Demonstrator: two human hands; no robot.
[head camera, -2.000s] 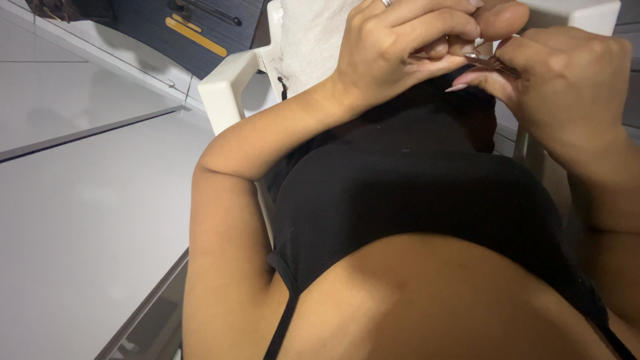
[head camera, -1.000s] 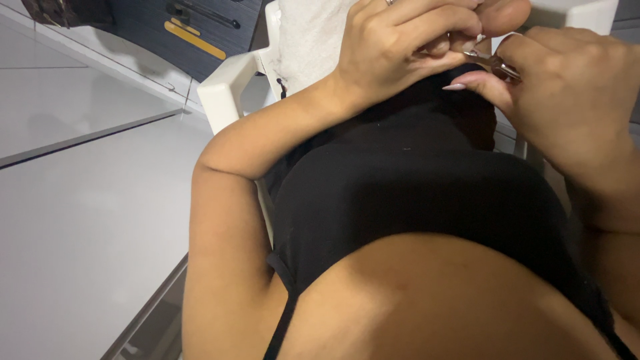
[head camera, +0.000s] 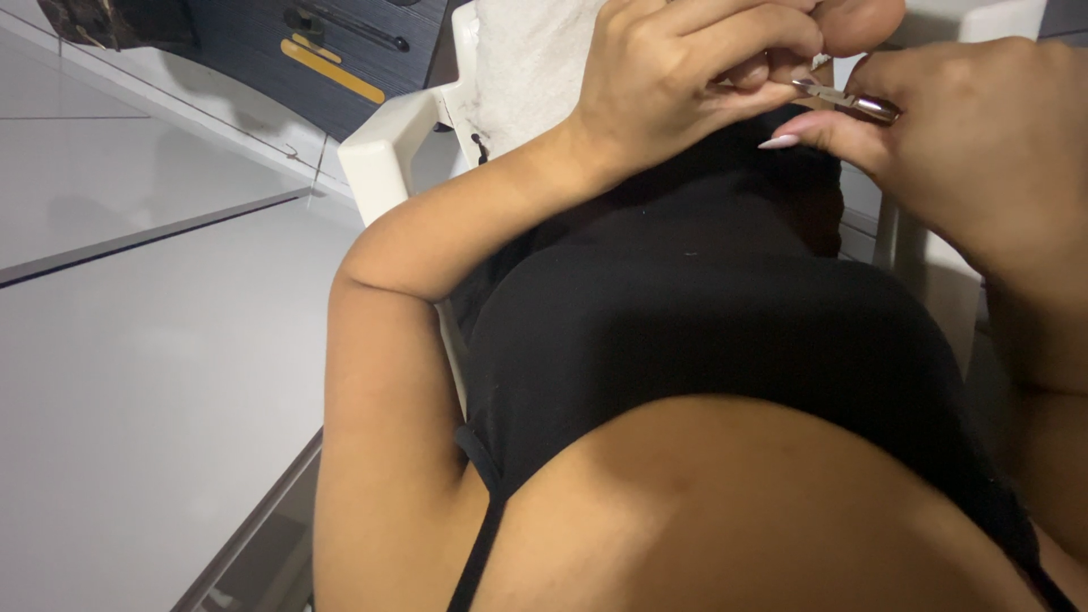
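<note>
At the top of the head view, my left hand (head camera: 671, 76) grips the toes of a bare foot (head camera: 860, 24), its fingers bent around them. My right hand (head camera: 977, 127) holds metal cuticle nippers (head camera: 850, 99) with the tips pointing left, at a small toe beside my left fingers. The nippers' handles are mostly hidden in my palm. My right thumb, with a long pale nail, sticks out below the nippers. A whitish cloth (head camera: 531, 81) lies under and left of my left hand.
White plastic chair arms (head camera: 382, 153) stand on both sides. On a dark table (head camera: 246, 51) at the upper left lie a yellow nail file (head camera: 333, 71), a shorter yellow stick (head camera: 316, 48) and a black slim tool (head camera: 353, 25). Pale floor tiles (head camera: 153, 365) fill the left.
The nippers show more plainly between my right fingers than two seconds ago, and my right hand has turned slightly. My left hand stays on the toes.
</note>
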